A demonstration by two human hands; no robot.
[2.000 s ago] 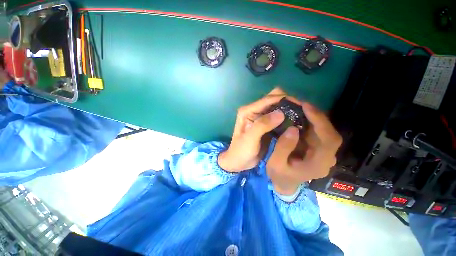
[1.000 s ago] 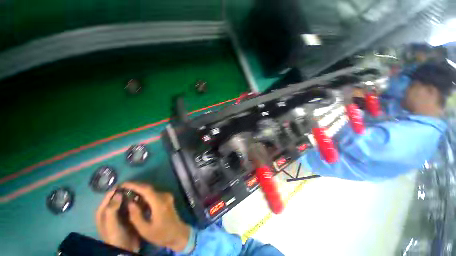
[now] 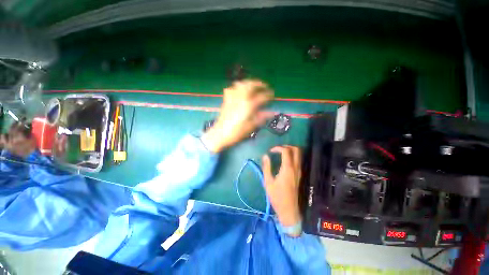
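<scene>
One black round watch head (image 3: 280, 123) lies on the teal mat. Dark parts of others show around my left hand (image 3: 244, 105), which is stretched over the mat's red line and blurred. A dark round watch head (image 3: 236, 71) shows just beyond its fingers on the green strip; whether the hand touches it or holds anything is unclear. My right hand (image 3: 284, 180) is above the mat just left of the black fixture (image 3: 351, 188), thumb and fingers curved around a dark patch that may be a watch head or shadow. A blue cord (image 3: 239, 185) loops beside it.
A metal tray (image 3: 106, 134) and thin sticks (image 3: 119, 134) are at left. Another dark piece (image 3: 314, 52) lies on the green strip. Red digit displays (image 3: 332, 226) line the fixture's front. A red handle (image 3: 472, 258) is at lower right. A person's blue sleeve (image 3: 48, 188) is at left.
The view has swung back left from the fixture and the seated person. My hands, earlier together around a watch head, are now apart, the left farther forward over the green strip.
</scene>
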